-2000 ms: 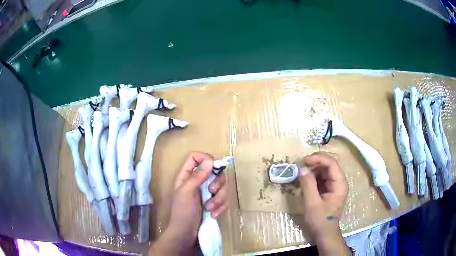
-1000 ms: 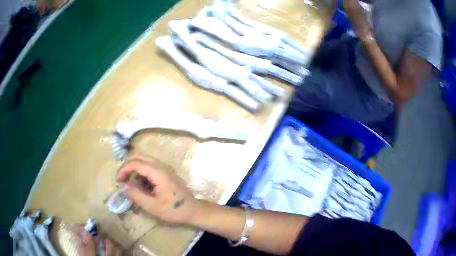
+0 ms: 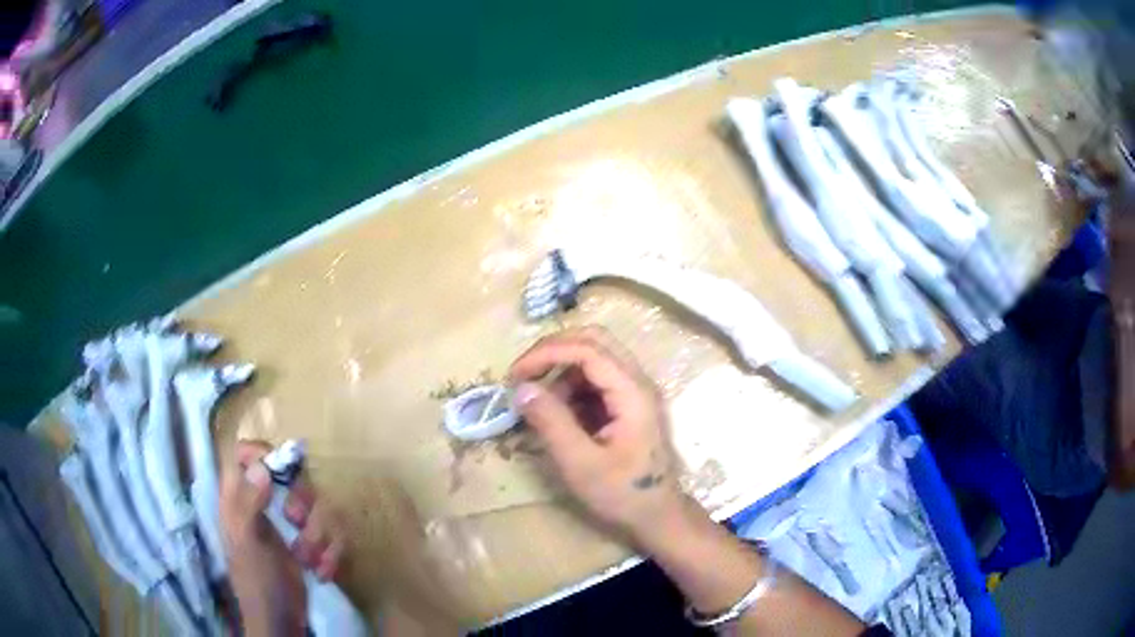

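My left hand (image 3: pixel 280 529) is closed around a white skeleton leg piece (image 3: pixel 326 610), its foot end with a dark band showing above the fingers. My right hand (image 3: pixel 597 429) holds a thin pale stick (image 3: pixel 500 403) in the fingertips, its tip at the small white dish (image 3: pixel 479 414). The dish sits on a cardboard square (image 3: pixel 498 492) with brown spots around it. Another leg piece (image 3: pixel 734 317) lies on the table beyond my right hand, its scalloped toes pointing left. The picture is slightly blurred.
Several leg pieces lie in a group at left (image 3: pixel 156 423) and in a row at right (image 3: pixel 859 212). A green surface (image 3: pixel 436 87) runs behind the cardboard worktop (image 3: pixel 361 324). A blue tote (image 3: pixel 952 548) holding pieces stands below the front edge, near a person's dark-clothed legs (image 3: pixel 1058 361).
The view has swung right, then partly back left. The right-hand stick is still at the dish, and the left hand still holds its leg piece. The lone leg piece lies as before.
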